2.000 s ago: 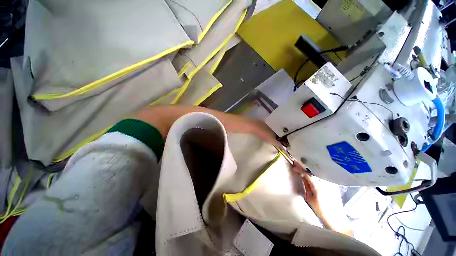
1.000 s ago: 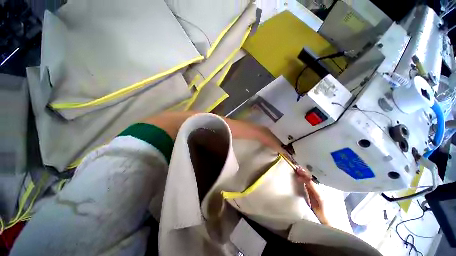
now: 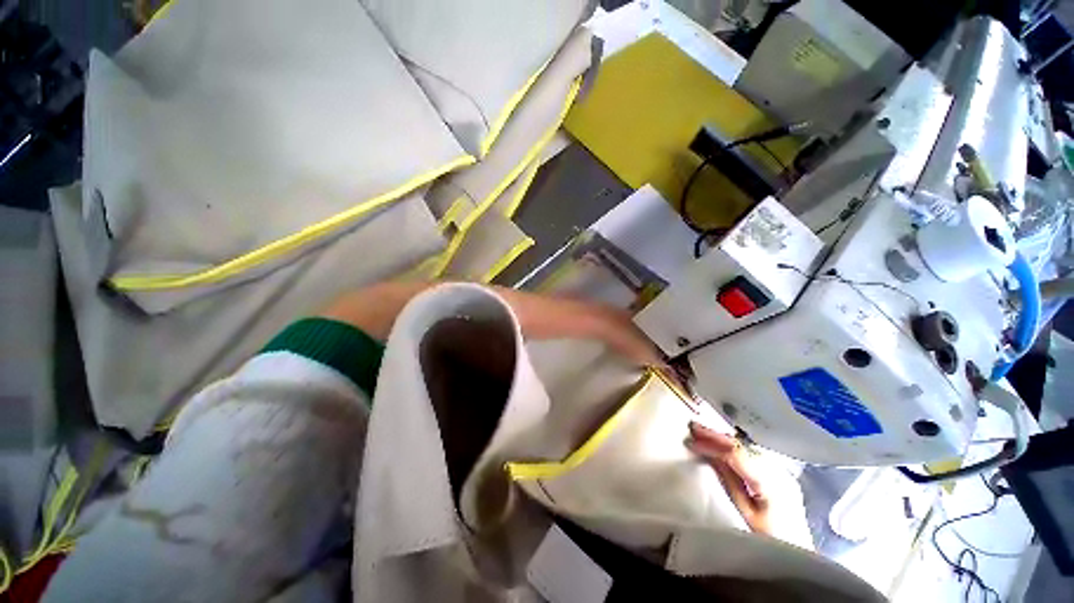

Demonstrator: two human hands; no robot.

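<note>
A beige fabric workpiece (image 3: pixel 601 495) lies before me, its left part curled into an open tube. Yellow binding tape (image 3: pixel 579 454) runs along its seam up to the needle area under the white sewing machine head (image 3: pixel 813 342). My left hand (image 3: pixel 589 327) reaches behind the tube toward the needle; it is blurred and its fingertips are hidden by fabric and machine head. My right hand (image 3: pixel 733 471) is at the fabric's right edge beside the needle area, fingers bent on the fabric; whether it grips is unclear.
Stacked beige pieces (image 3: pixel 271 141) with yellow edges lie at the upper left. A yellow board (image 3: pixel 671 118) is behind the grey table extension (image 3: pixel 571 189). A dark control panel (image 3: pixel 1048 483) is at the right edge. Loose cables (image 3: pixel 972 530) lie at the lower right.
The yellow-bound edge has shifted slightly at the needle. My right hand has moved a little down and away from the needle area. The camera view has shifted slightly.
</note>
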